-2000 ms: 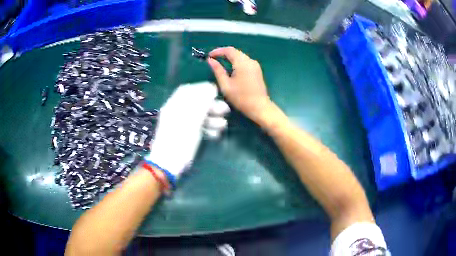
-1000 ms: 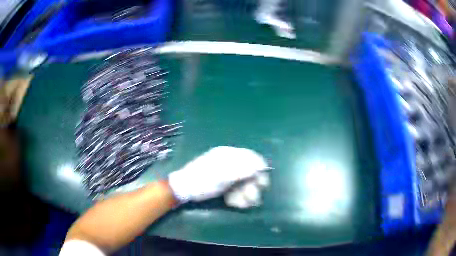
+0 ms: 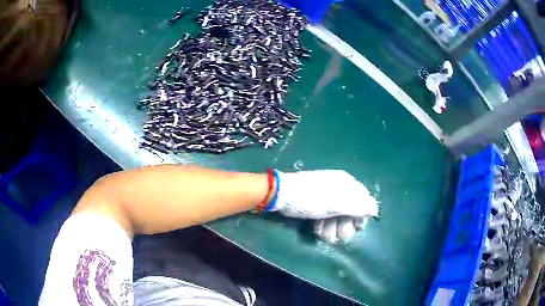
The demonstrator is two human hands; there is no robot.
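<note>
My left hand (image 3: 325,200), in a white knitted glove with a red and blue cuff band, rests low over the green tabletop near its front edge. Its fingers are curled under, and I cannot tell whether they hold something. Of my right arm, only a skin-coloured strip (image 3: 530,281) shows at the right edge, over the crate; the hand itself cannot be made out. A large heap of small dark and silver parts (image 3: 224,89) lies on the table beyond my left forearm. A blue crate (image 3: 463,224) full of white and grey housings stands at the right.
A pale metal strip (image 3: 382,77) borders the table's far side. Beyond it lies a white curved body (image 3: 439,89) with a red spot. Part of another blue crate (image 3: 308,7) shows at the top. A person's brown-haired head (image 3: 36,36) is at the top left.
The view has swung and tilted rightward. My bare right hand, earlier pinching a small dark part over the table, has left the tabletop for the right edge. My gloved hand has moved right, near the front edge.
</note>
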